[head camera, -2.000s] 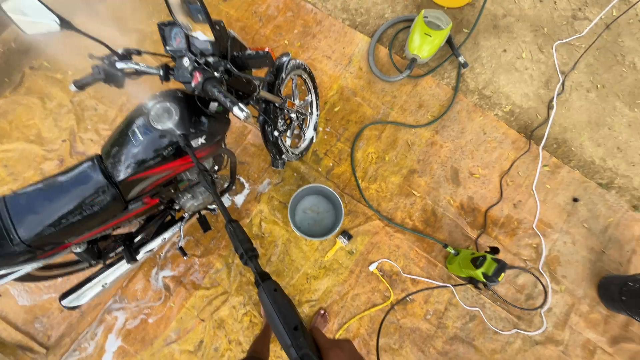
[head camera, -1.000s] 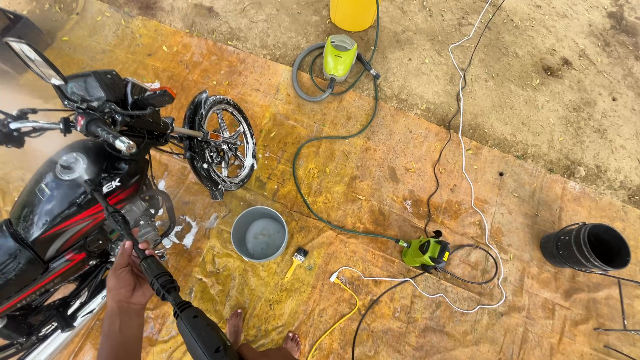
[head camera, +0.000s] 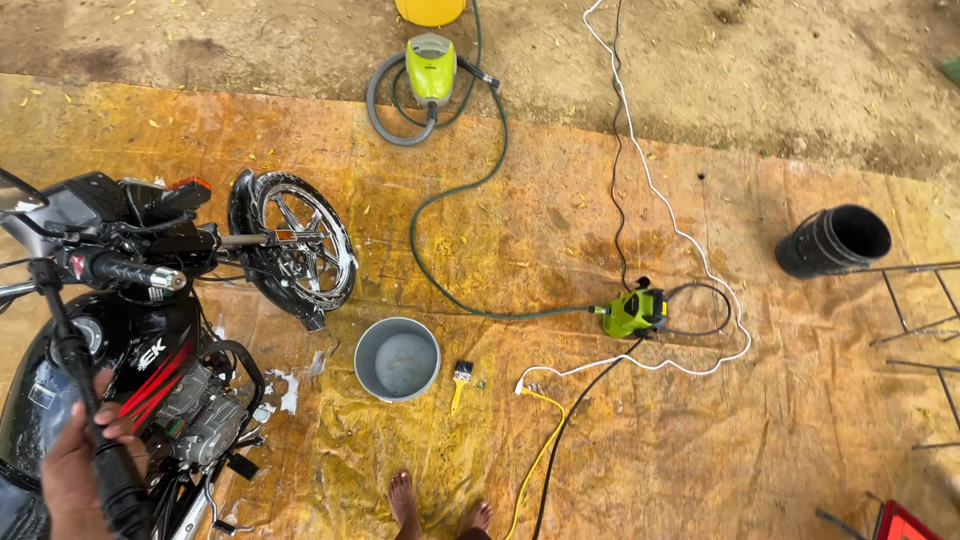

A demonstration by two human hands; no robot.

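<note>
At the lower left, my left hand (head camera: 71, 469) is closed around the black lance of a pressure washer (head camera: 101, 442). The lance points up across a black motorcycle with red stripes (head camera: 161, 382), over its fuel tank and towards the handlebar. White foam clings to the front wheel (head camera: 311, 240). Wet patches show on the tank. My right hand is out of view. A grey bucket (head camera: 397, 360) stands right of the engine, and beside it lies a paint brush with a yellow handle (head camera: 459, 386).
A green pressure washer unit (head camera: 634, 311) sits on the orange tarpaulin (head camera: 540, 247), among a green hose (head camera: 457, 191), a white cord (head camera: 652, 180) and a yellow cord (head camera: 551, 442). Beyond are a green vacuum cleaner (head camera: 431, 71), a black bucket (head camera: 832, 240) and metal frames (head camera: 911, 330). Bare feet (head camera: 403, 499) show below.
The view has shifted right. The lance has swung from the tank and seat side up towards the handlebar. The mist seen behind the motorcycle earlier no longer shows.
</note>
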